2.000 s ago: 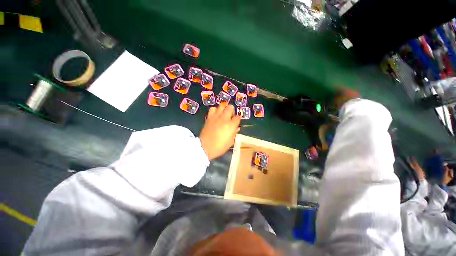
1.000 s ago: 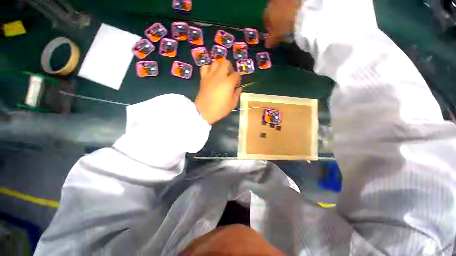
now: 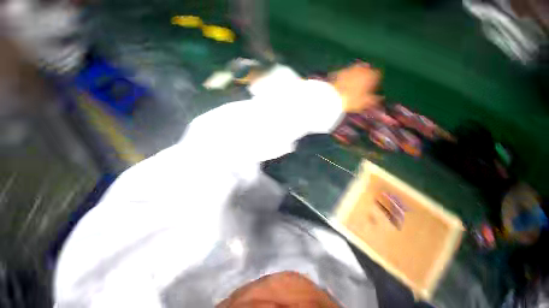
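The picture is strongly blurred. My left hand [image 3: 359,87] reaches over the green bench, at the upper left of a group of pink-rimmed units [image 3: 385,137]. The blur hides its fingers and whether it holds anything. The tan board with a pale rim [image 3: 415,246] lies tilted in view at the lower right. One pink-rimmed unit [image 3: 394,210] sits on it, with a small dark spot beside it. My right hand and arm are not in view.
A tape roll with a blue core [image 3: 522,213] is at the right edge, near another pinkish unit [image 3: 485,234]. A dark object with a green light [image 3: 502,154] is behind the board. Yellow marks [image 3: 218,33] are at the top. A blue stool-like shape [image 3: 111,87] is at the left.
The view has swung and rotated. My left hand has moved from the near side of the units to their upper left. My right arm has left the picture.
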